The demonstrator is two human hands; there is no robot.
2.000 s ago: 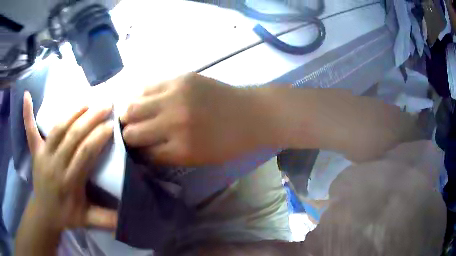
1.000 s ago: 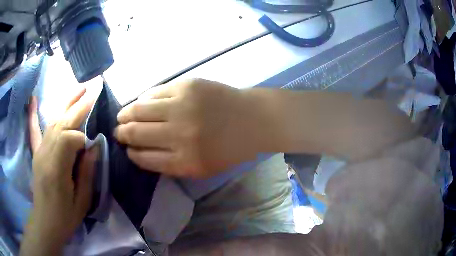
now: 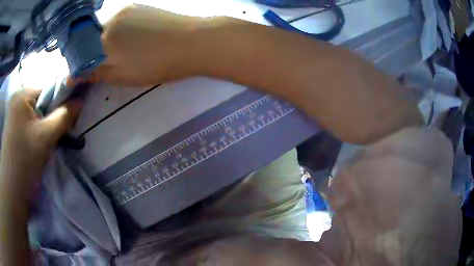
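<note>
A light garment panel point(image 3: 83, 202) hangs over the table edge at the lower left, its upper part bunched near the needle area. My left hand point(image 3: 39, 119) holds the bunched cloth at the far left, partly cut by the picture's edge. My right hand point(image 3: 130, 49) reaches past the grey-blue ribbed knob point(image 3: 82, 47) to the machine; its fingertips are hidden behind the knob and blurred, so what they hold does not show. A small dark piece point(image 3: 73, 141) lies beside the cloth. Needle and presser foot are lost in glare.
The sewing machine head point(image 3: 31, 21) fills the top left. A printed ruler scale point(image 3: 197, 148) runs along the grey table edge. Blue loop handles of the scissors point(image 3: 332, 28) lie at the top, partly behind my right forearm. Fabric offcuts point(image 3: 442, 88) hang at the right.
My right hand has moved up and left to the knob, off the dark cloth. My left hand has shifted left. The cloth has moved left, uncovering the bed and ruler.
</note>
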